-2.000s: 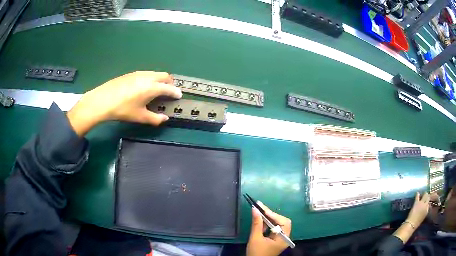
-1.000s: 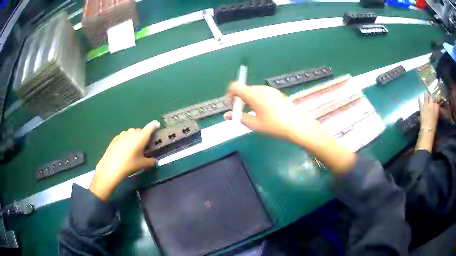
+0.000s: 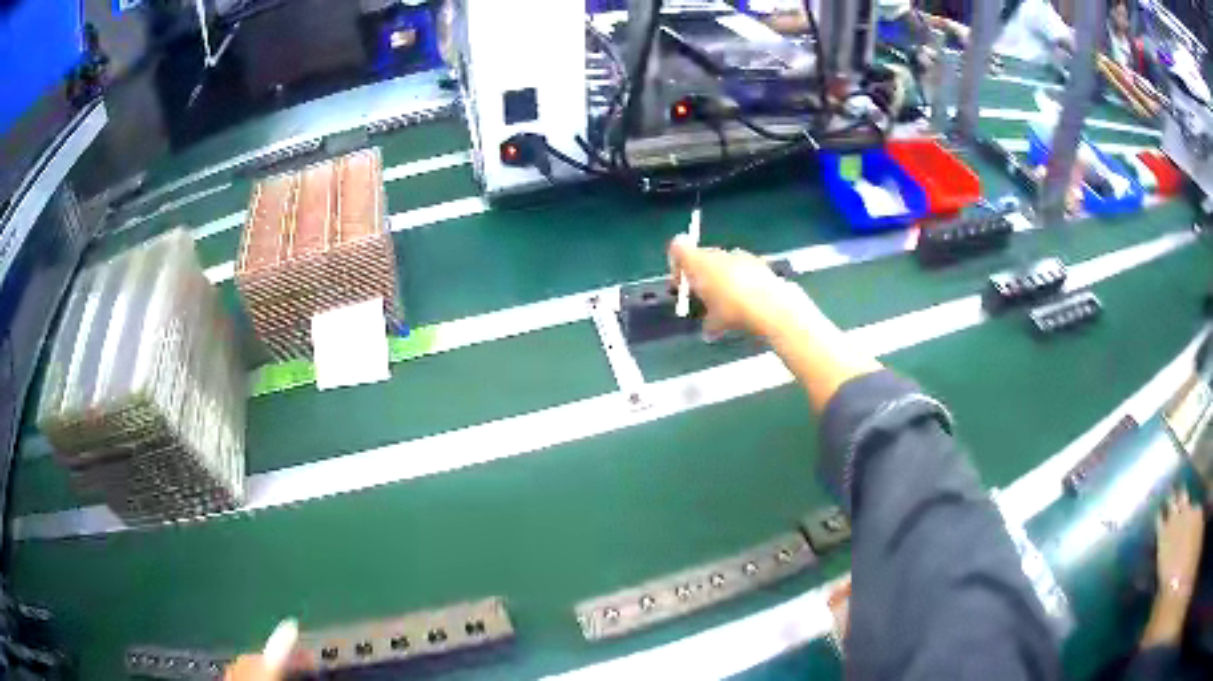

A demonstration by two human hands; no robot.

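My right hand (image 3: 738, 290) is stretched far out across the green line and holds the tweezers (image 3: 688, 273) upright, their whitish part showing. It is at a dark fixture bar (image 3: 652, 314) beside the far pale strip and covers part of it. Whether its fingers touch that bar cannot be told. My left hand (image 3: 261, 665) is at the bottom left, mostly cut off by the picture edge. Its white-cotted finger and fingertips are at the left part of a fixture bar (image 3: 419, 636) with a row of dark seats. The grip is only partly visible.
A longer grey fixture bar (image 3: 698, 581) lies to the right. Clear stacked trays (image 3: 153, 379) and copper-coloured stacked trays (image 3: 319, 246) with a paper slip (image 3: 351, 343) stand left. Blue (image 3: 867, 190) and red bins (image 3: 938, 176) are beyond. Another person's hand (image 3: 1177, 545) is at right.
The view has tilted up towards the far line, and the black tray has left the picture. My right hand has reached farther across. The left-hand bar now lies left of the longer bar.
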